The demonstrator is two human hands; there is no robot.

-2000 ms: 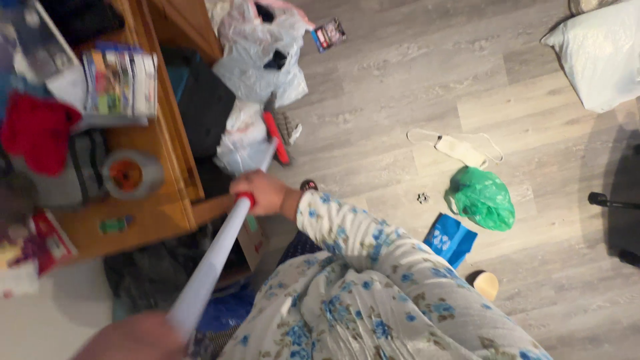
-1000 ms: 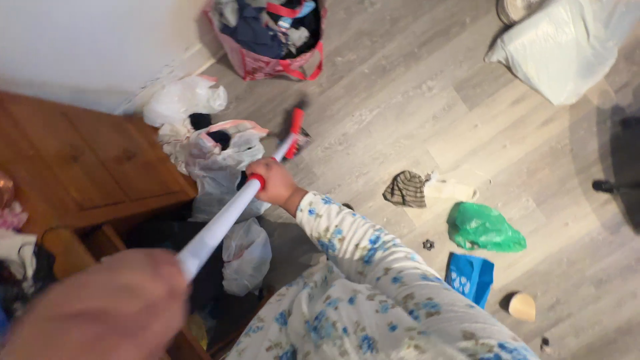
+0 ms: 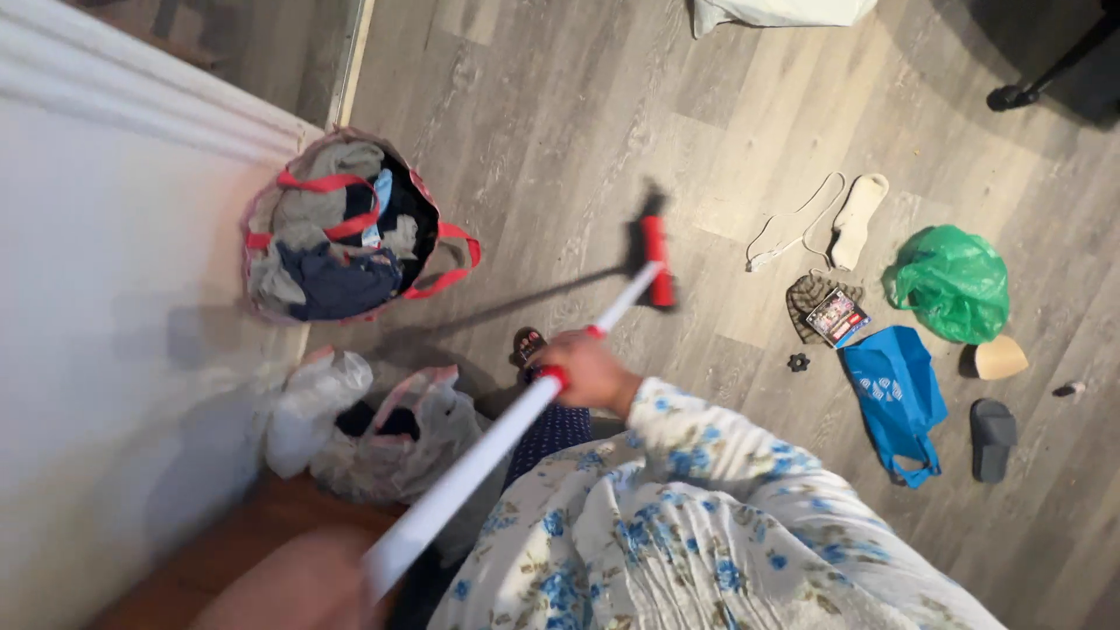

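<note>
A broom with a white handle [image 3: 477,464] and a red head [image 3: 656,261] runs diagonally from the lower left to the floor at centre. My right hand [image 3: 588,369] is closed around the handle near its red joint. At the bottom left my left hand [image 3: 293,584], blurred, grips the upper part of the handle. Right of the head lie a white sock [image 3: 859,220], a thin cord [image 3: 792,210], a patterned knit piece [image 3: 803,306], a small printed packet [image 3: 837,317], a green plastic bag [image 3: 954,284] and a blue bag [image 3: 894,394].
A fabric bag of clothes [image 3: 341,232] with red handles stands by the white wall [image 3: 114,289]. Plastic bags [image 3: 394,446] sit below it. A grey slide sandal [image 3: 993,440] and a round tan object [image 3: 1000,358] lie at right. A black wheeled leg [image 3: 1015,96] is upper right.
The small packet, near the plastic bags two seconds ago, now lies by the knit piece. The knit piece has appeared beside the sock since the first frame. The view has swung considerably.
</note>
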